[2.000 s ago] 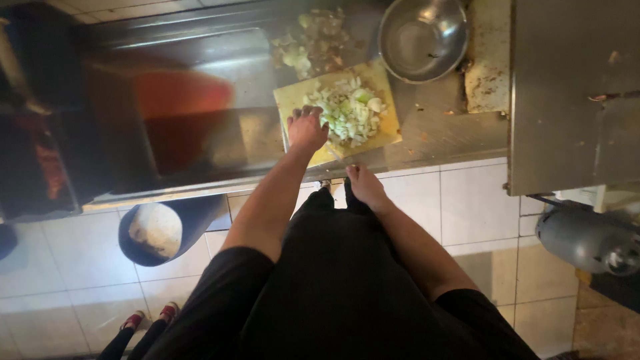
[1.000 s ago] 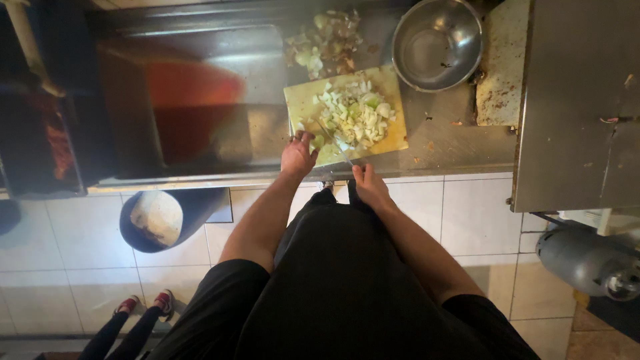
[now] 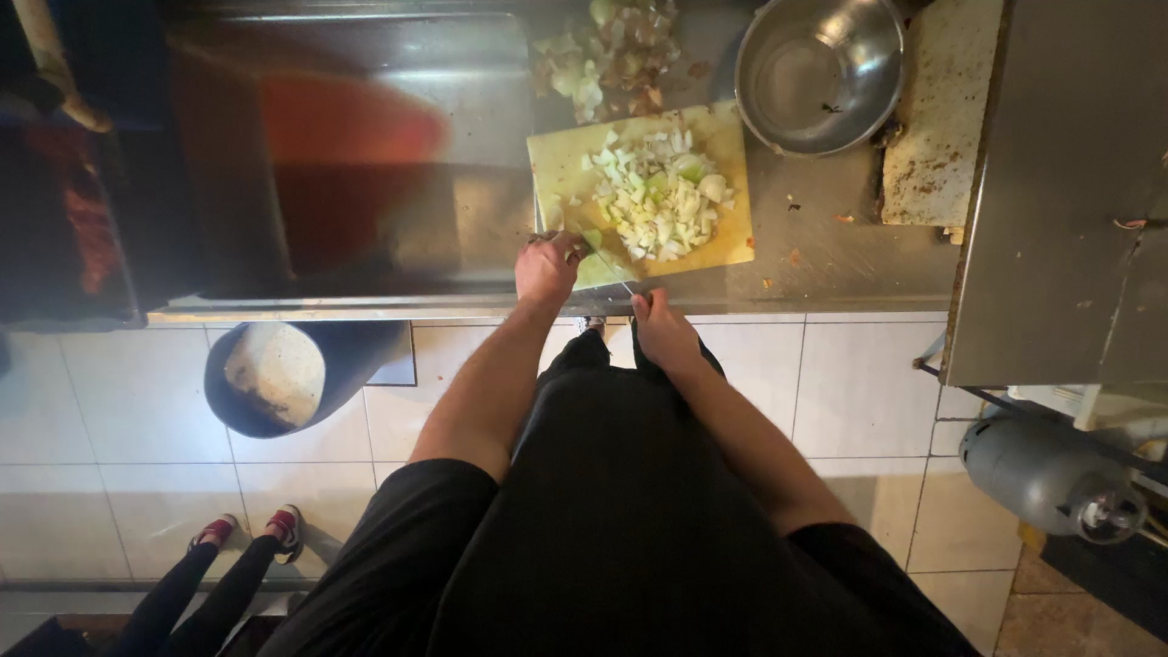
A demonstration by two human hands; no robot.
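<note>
A yellow cutting board (image 3: 730,210) lies on the steel counter, with a heap of chopped onion (image 3: 662,205) on it. At the board's near left corner, my left hand (image 3: 547,265) holds a small piece of pale onion (image 3: 591,239) down, its fingertips curled. My right hand (image 3: 664,324) is closed on the handle of a knife (image 3: 616,265), just off the board's near edge. The thin blade points up and left across the board toward the held piece. The handle is mostly hidden in my fist.
Onion skins and scraps (image 3: 620,55) lie behind the board. A steel bowl (image 3: 821,78) stands at its back right. To the left is a steel sink basin (image 3: 493,100) with a reddish area. Below are a dark bin (image 3: 347,365), a gas cylinder (image 3: 1031,474) and another person's legs (image 3: 224,570).
My left hand has moved from beside the onion heap to the board's near left corner. The view has shifted slightly.
</note>
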